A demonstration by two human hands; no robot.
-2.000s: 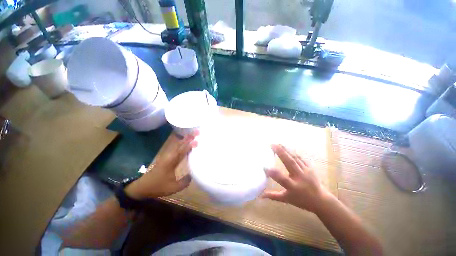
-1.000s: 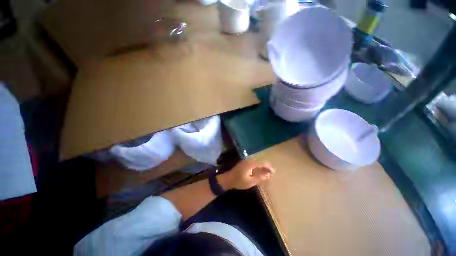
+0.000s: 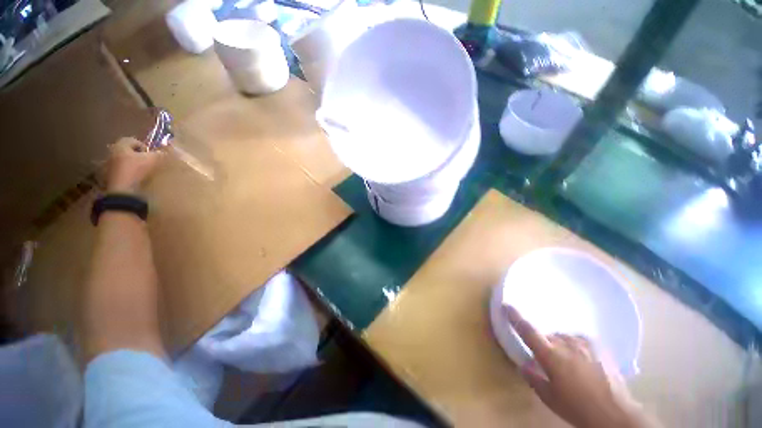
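A white bowl (image 3: pixel 576 288) lies open side up on the cardboard mat (image 3: pixel 434 326). My right hand (image 3: pixel 572 372) is at its near rim, with fingers reaching over into it and the thumb hidden. My left hand (image 3: pixel 129 167) is stretched out over the cardboard side surface (image 3: pixel 242 201). Its fingers close on the shiny edge of a clear housing (image 3: pixel 160 129), of which only glints and faint lines show. A leaning stack of white bowls (image 3: pixel 405 100) stands between the two cardboard surfaces.
A small white bowl (image 3: pixel 539 121) stands at the back beside the green post (image 3: pixel 622 84). White tubs (image 3: pixel 251 54) stand on the far side cardboard. White crumpled bundles (image 3: pixel 271 330) lie below its near edge.
My left hand has moved out over the side cardboard to the clear housing. My right hand has come into view at the white bowl, which sits nearer me on the mat. The view has shifted.
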